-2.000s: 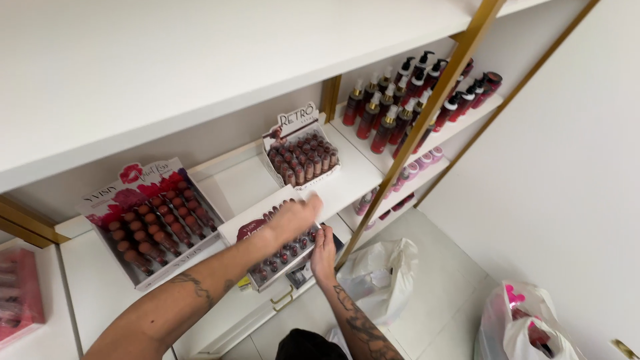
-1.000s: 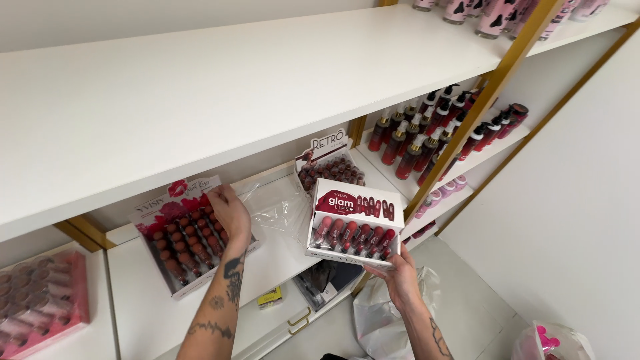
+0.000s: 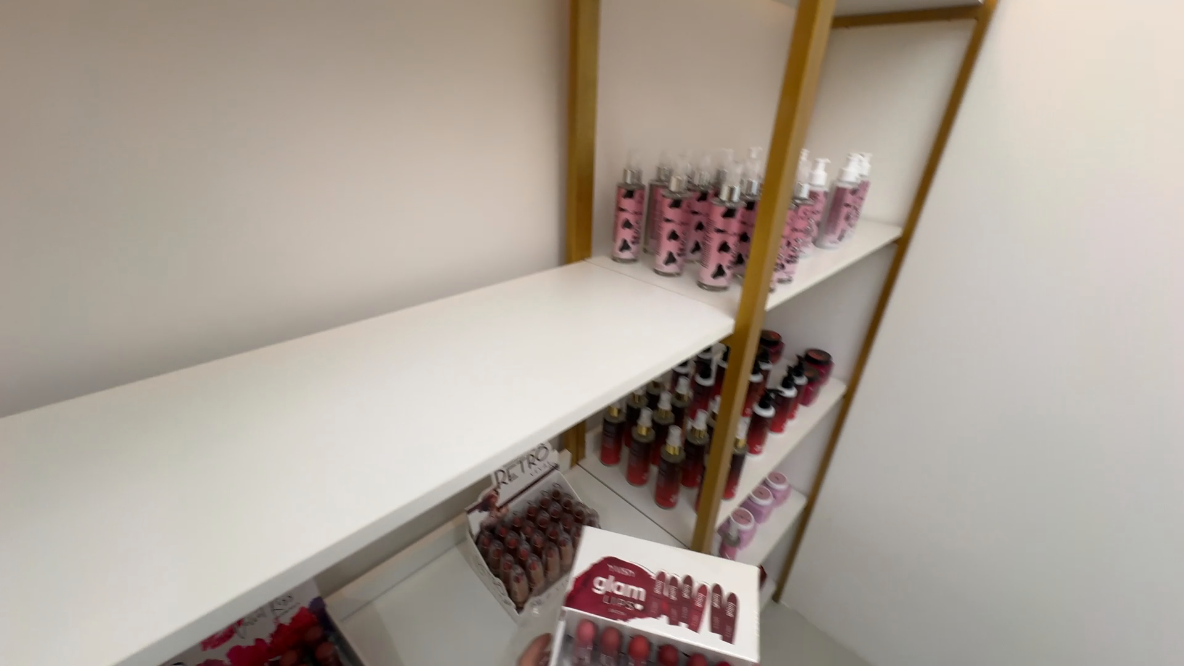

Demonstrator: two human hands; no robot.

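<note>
A white display box of lipsticks or lip glosses (image 3: 661,597) with a maroon printed lid panel stands tilted at the bottom edge, its red-tipped tubes cut off by the frame. At its left side shows a small bit of a hand, seemingly my left hand (image 3: 534,651); whether it grips the box is not clear. Something clear, like plastic film, blurs the area beside it. My right hand is out of view. Behind the box, a display of brown lip tubes (image 3: 532,546) sits on the lower shelf. Another display with a pink and red floral print (image 3: 268,634) shows partly at lower left.
A wide white shelf board (image 3: 370,388) juts out above the displays. A gold metal upright (image 3: 763,231) divides the unit. Right of it and behind it are pink spray bottles (image 3: 721,236), red and black bottles (image 3: 671,472) and pink jars (image 3: 758,504). A white wall panel (image 3: 1017,370) closes the right side.
The view has swung up strongly. One second ago my right hand held the white box and my left hand was at the floral display; now only a bit of one hand shows, left of the box.
</note>
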